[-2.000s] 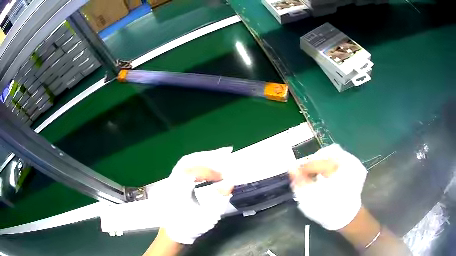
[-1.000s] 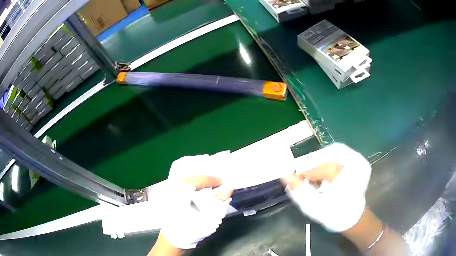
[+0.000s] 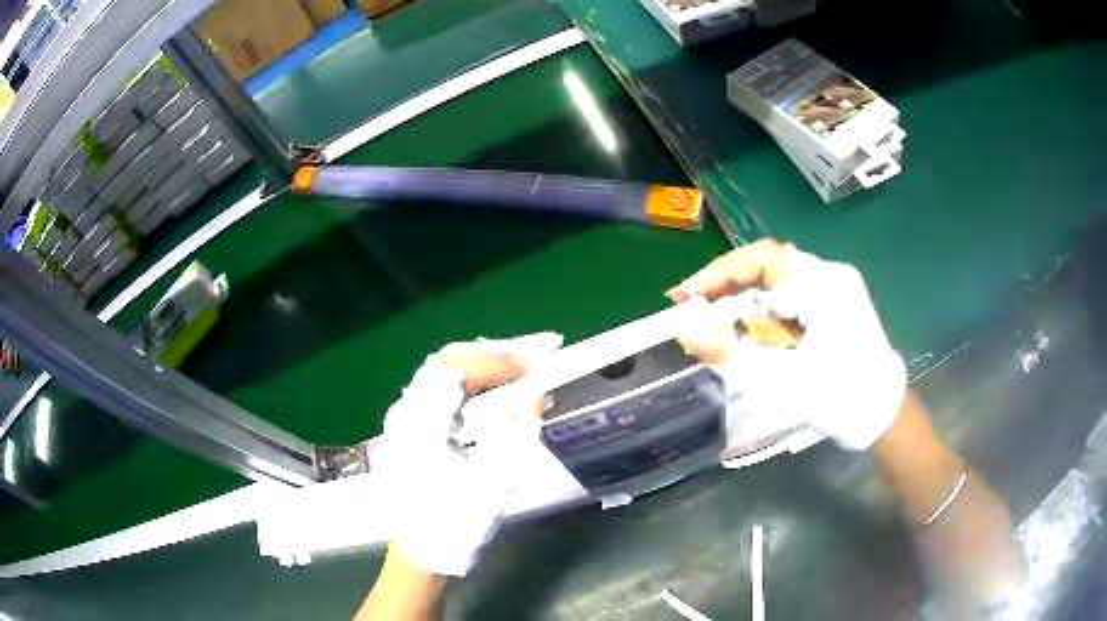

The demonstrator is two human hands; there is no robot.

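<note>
A retail box with a dark printed panel [image 3: 637, 439] is tilted between my hands above the white ledge [image 3: 328, 519]. My left hand [image 3: 455, 455], in a white glove with bare fingertips, grips the box's left end. My right hand [image 3: 807, 346], gloved the same way, is at the box's right end, its forefinger extended above the upper edge. A small orange-yellow spot [image 3: 767, 330] shows at its fingers. A dark area shows along the box's upper side. The gloves hide both box ends.
A slanted guide bar [image 3: 486, 188] crosses the green conveyor [image 3: 401, 285]. An incoming box [image 3: 188, 313] lies on the belt, left. Stacked boxes [image 3: 816, 115] stand on the green surface, right. Thin white strips [image 3: 758, 570] lie near me. A metal frame [image 3: 158, 400] rises at left.
My right hand has risen, its forefinger now lifted. More of the box's dark panel and upper side shows. The incoming box has come further into view on the belt.
</note>
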